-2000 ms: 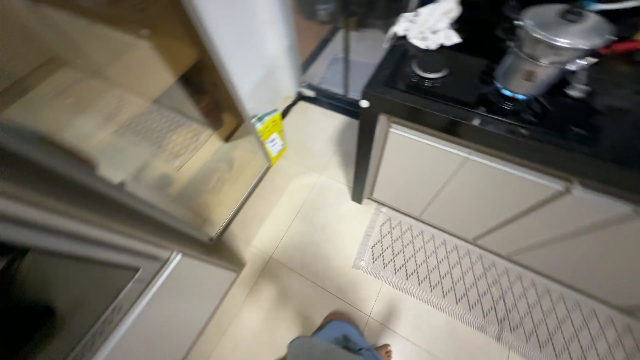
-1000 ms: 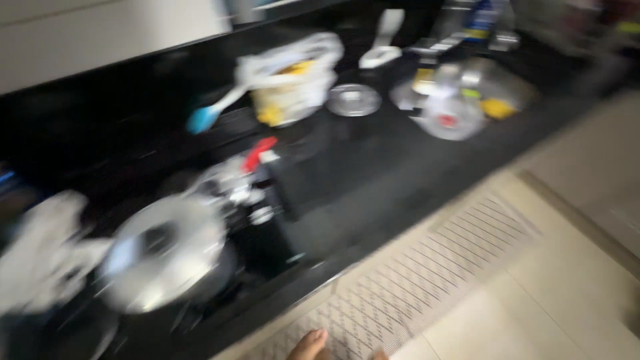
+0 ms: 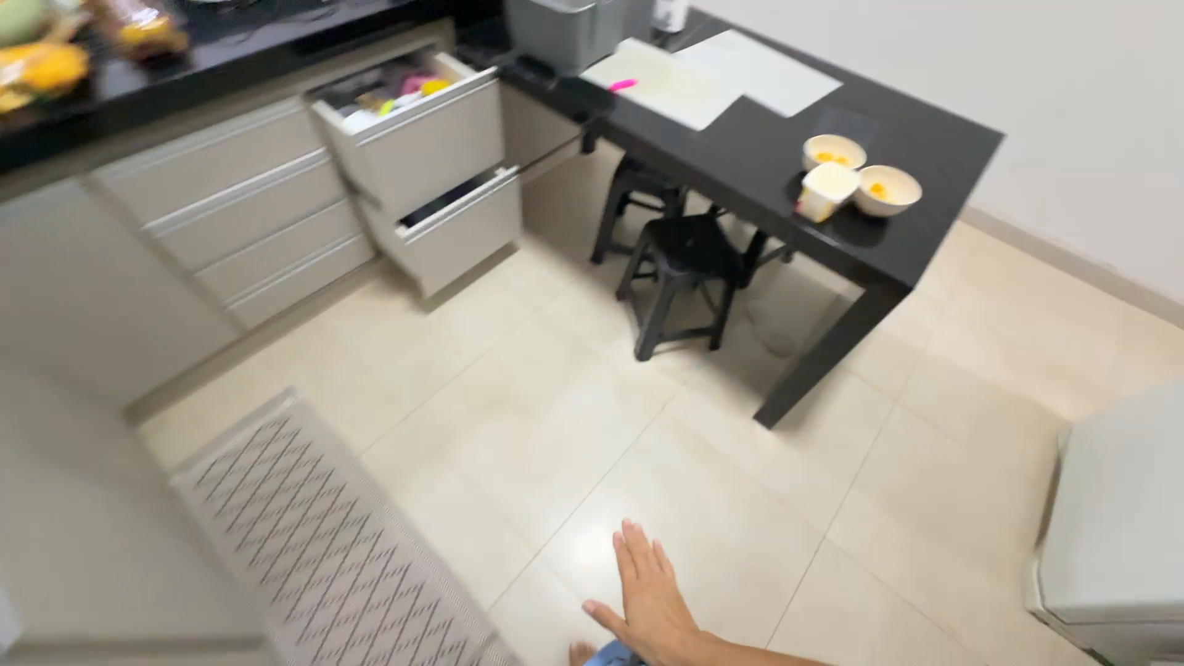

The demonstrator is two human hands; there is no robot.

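Observation:
My right hand (image 3: 652,597) is at the bottom centre, above the tiled floor, with its thumb spread from its fingers and nothing in it. My left hand is out of view. Far ahead, on the black table (image 3: 953,166), stand two cream bowls (image 3: 834,151) with yellow-orange pieces in them and a white tub (image 3: 828,190) between them at the near side. White sheets or boards (image 3: 758,69) and a pink-handled utensil (image 3: 622,85) lie farther left on the table.
Two drawers (image 3: 430,120) jut out from the cabinets, the upper one holding utensils. A black stool (image 3: 689,245) stands by the table. A patterned rug (image 3: 324,527) lies at lower left, and a pale appliance or cabinet (image 3: 1124,518) stands at right.
The view has swung from the stove and counter to the drawers and black table. My right hand has come into view at the bottom.

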